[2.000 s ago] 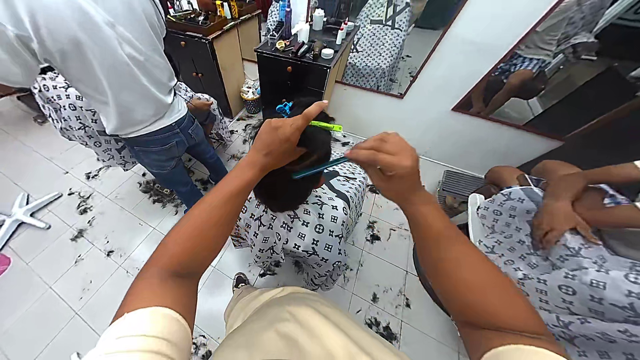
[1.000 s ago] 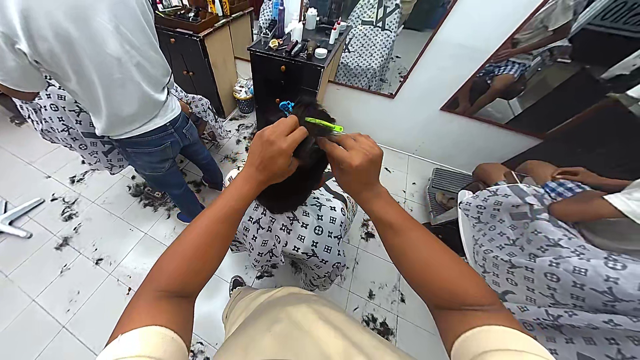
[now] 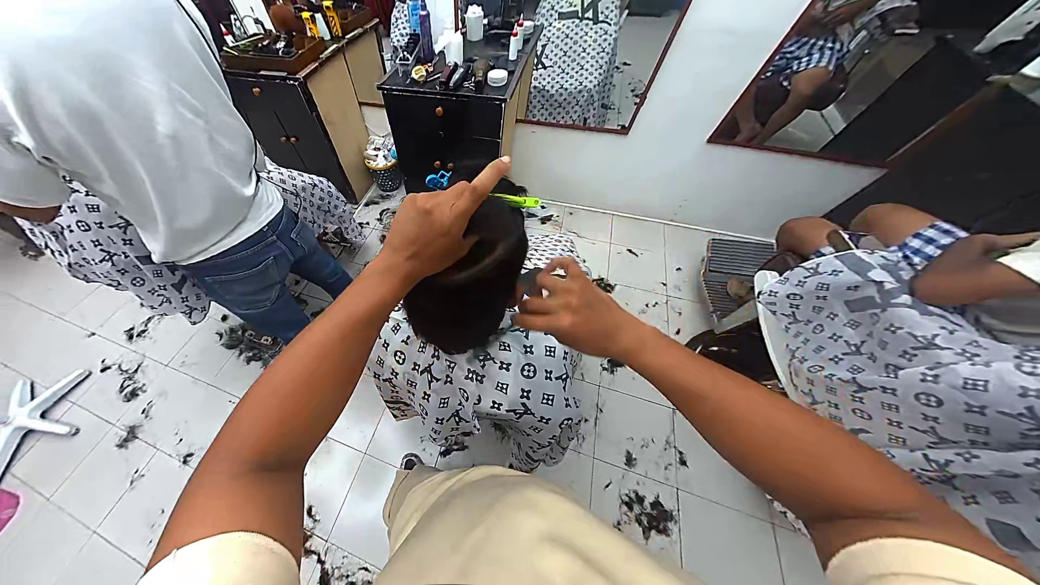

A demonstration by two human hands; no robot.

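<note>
A seated person's head of dark hair is in the middle, above a white patterned cape. My left hand rests at the upper left of the hair, its index finger extended and the others curled; whether it grips hair is hidden. At the right side of the head is my right hand, fingers bent and slightly blurred. A dark, blurred thing shows by its fingertips, too unclear to name. A blue hair clip and a lime-green hair clip sit in the hair near the front.
A black cabinet with bottles and clippers stands ahead, beside a wall mirror. At left a person in a white shirt stands by another caped person. A caped person sits at right. Cut hair lies on the tiles.
My hands were together over the hair a second ago; the right has moved to the side of the head. The teal comb seen by my right hand two seconds ago is not visible now.
</note>
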